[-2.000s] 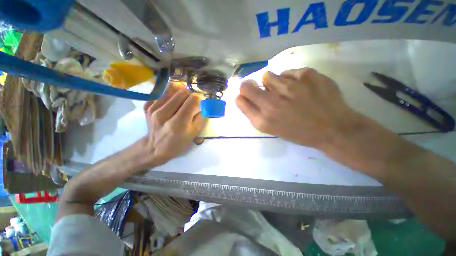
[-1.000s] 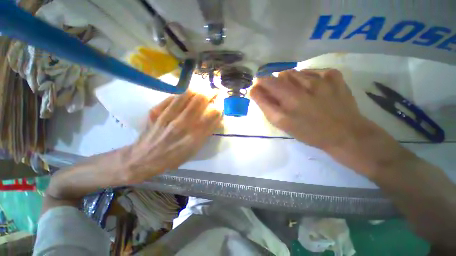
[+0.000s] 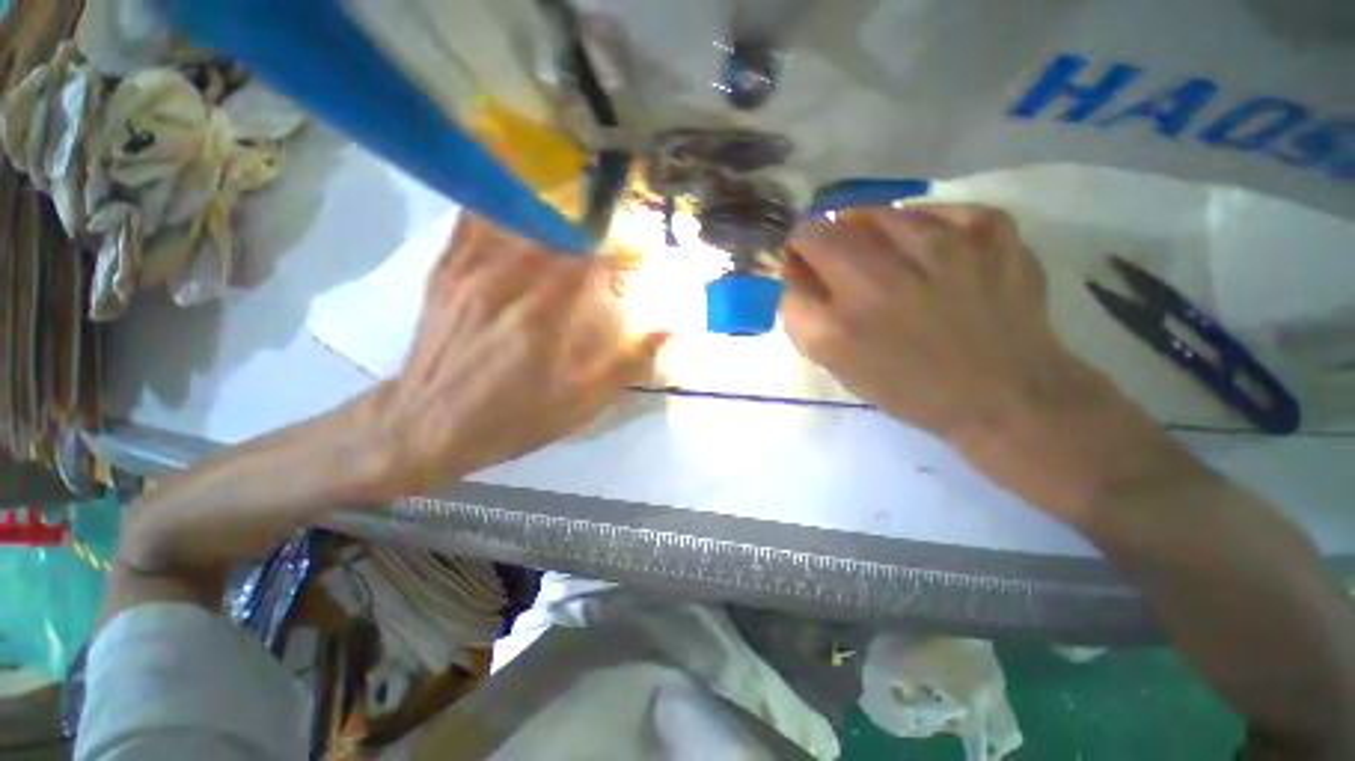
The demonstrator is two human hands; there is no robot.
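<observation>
A white sheet-like piece, which looks like the panel backing, lies under my left hand. My left hand rests over it, left of the brightly lit needle area, with its thumb near the blue cap. My right hand is right of the cap with its fingers curled down. Neither hand's fingertip contact shows clearly, and glare hides the needle and most of the piece there. The metal presser parts sit between the hands under the white sewing machine head.
Dark blue thread snips lie right of my right hand. Small pale pieces are heaped at upper left beside stacked brown panels. A blue guard and yellow lump are near the head. The ruler edge runs in front.
The camera view has shifted, moving the machine parts rightward in the picture. The white piece's left part now shows beside my left hand. Both hands stay beside the needle area.
</observation>
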